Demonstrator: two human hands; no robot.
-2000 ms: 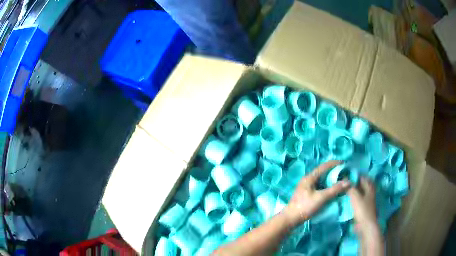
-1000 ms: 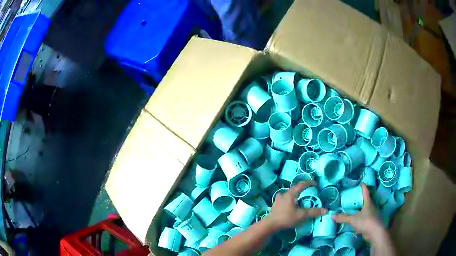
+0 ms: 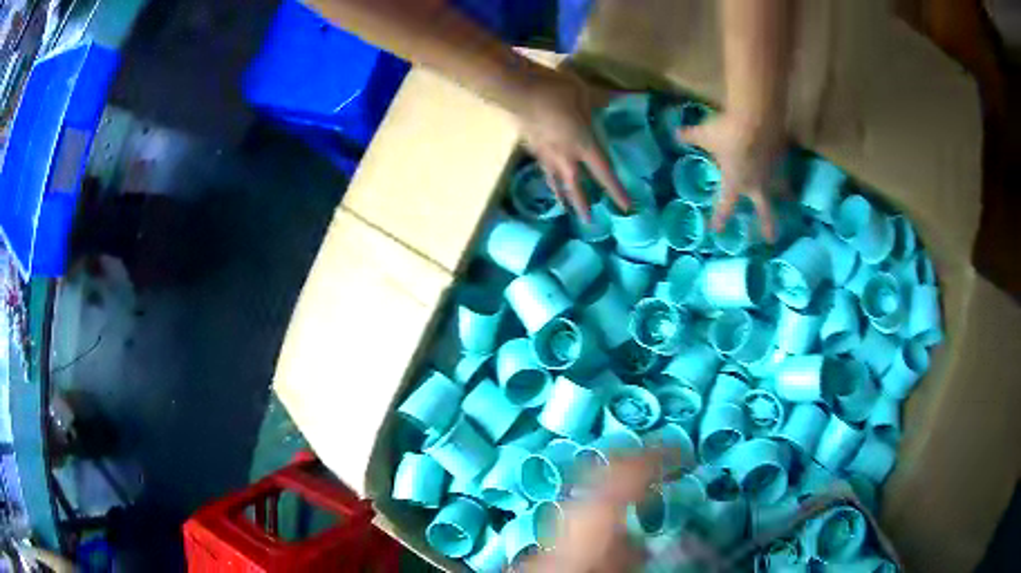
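Turquoise plastic housings [image 3: 733,282] lie loose in a heap in the large carton [image 3: 386,297], with its flaps folded outward. My left hand [image 3: 614,509] is blurred at the lower middle, over the heap; its fingers and any hold cannot be made out. My right hand is not in view. At the bottom right a blurred dark, curved edge [image 3: 789,517] shows around some housings; I cannot tell what it belongs to.
Another person's two hands [image 3: 560,129] reach from the top onto the heap's far side, fingers spread. A blue stool [image 3: 325,73] stands beyond the carton's left flap. A red stool [image 3: 286,526] stands at the lower left. A blue tray [image 3: 50,157] is at the far left.
Another person's hands have come in from the top. My left hand has moved down towards the bottom edge. My right hand has left the picture. The dark curved edge has appeared.
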